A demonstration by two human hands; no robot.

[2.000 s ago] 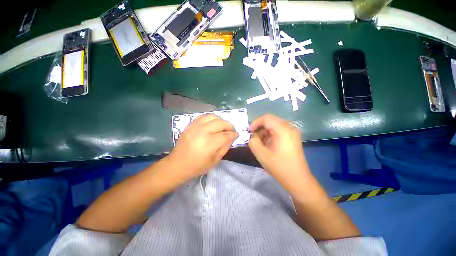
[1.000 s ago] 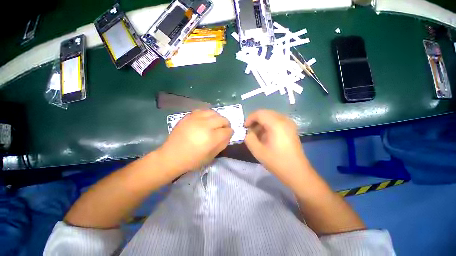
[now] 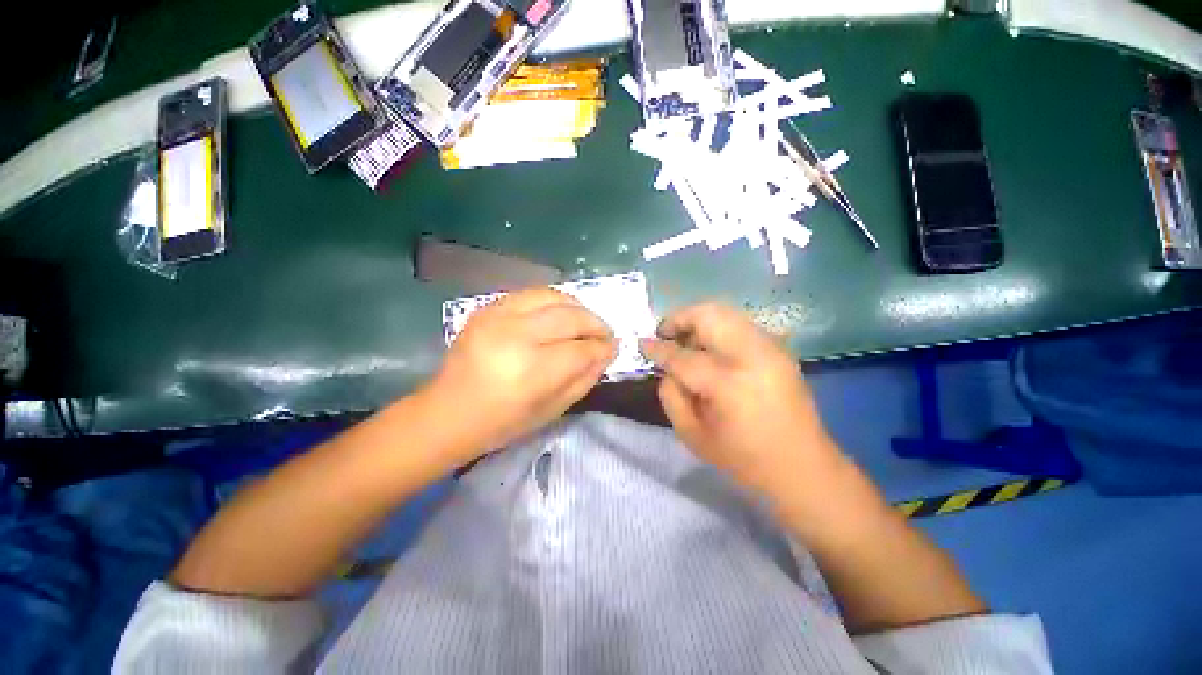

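A silver-white phone housing (image 3: pixel 631 306) lies flat at the near edge of the green bench, glaring white, with its long side across my view. My left hand (image 3: pixel 525 359) is over its left and middle part, holds it and hides much of it. My right hand (image 3: pixel 728 379) is at its right end, thumb and fingertips closed together at the edge. Whether a small piece is pinched between them cannot be told. A brown-grey flat strip (image 3: pixel 477 265) lies just beyond the housing.
White paper strips (image 3: pixel 729 185) lie in a pile with tweezers (image 3: pixel 836 194). A black phone (image 3: pixel 950 185) lies right. Open phone frames (image 3: pixel 469 63) and orange pieces (image 3: pixel 547 103) lie beyond. Phones with white blocks (image 3: pixel 193 178) lie left. A white rail (image 3: pixel 125 129) runs along the far side.
The right hand's fingers have shifted slightly at the housing's right end, and its thumb and fingertips are closer together. The left hand stays on the housing. The camera view has shifted a little.
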